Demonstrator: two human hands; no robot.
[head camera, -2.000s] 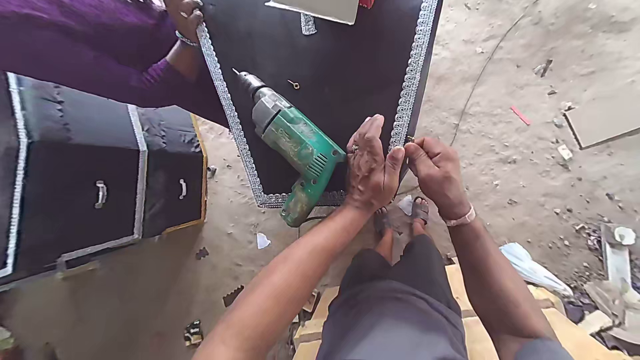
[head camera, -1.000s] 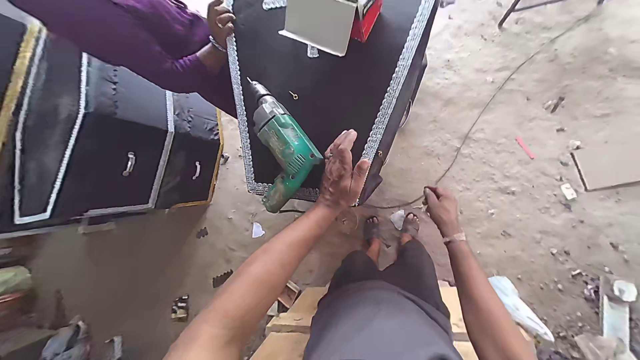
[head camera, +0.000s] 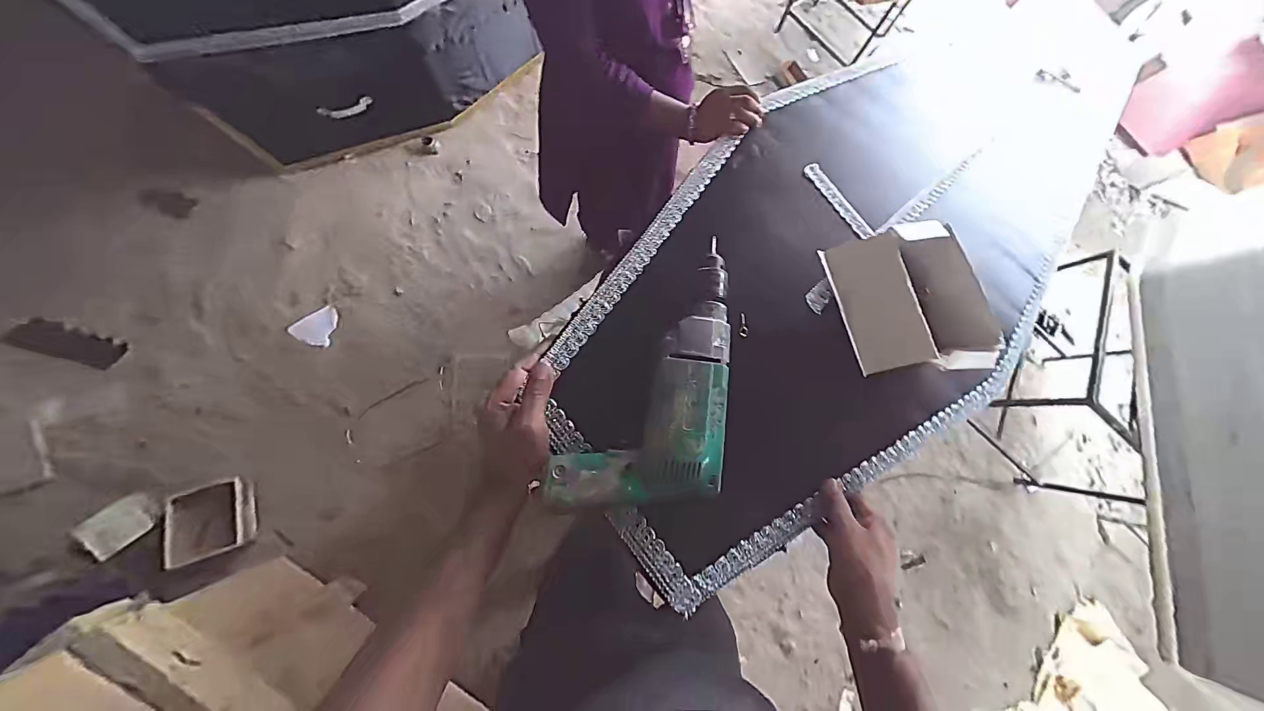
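A coffin lid (head camera: 790, 395) covered in black cloth, edged with silver braid trim, spans the middle and right. My left hand (head camera: 518, 425) grips its left corner, thumb on top of the trim. The near right edge is held by my right hand (head camera: 857, 553), its fingers partly hidden beneath. Between my hands a green power drill (head camera: 686, 425) lies on the lid, bit pointing away. Beside the drill is a small brass-coloured screw hook (head camera: 744, 325). An open cardboard box (head camera: 879, 304) and silver trim strips (head camera: 837, 200) lie farther right.
Another person's hand (head camera: 729, 114) rests on the lid's far left edge. A black coffin (head camera: 395, 109) with a silver handle stands at the upper left. Metal frames (head camera: 1096, 346) stand at the right. Wood pieces (head camera: 227, 632) lie at the lower left, and scraps litter the sandy ground.
My left hand has moved from beside the drill handle to the lid's left corner. My right hand, earlier off the lid at the cable, now holds its right edge. The view has swung considerably.
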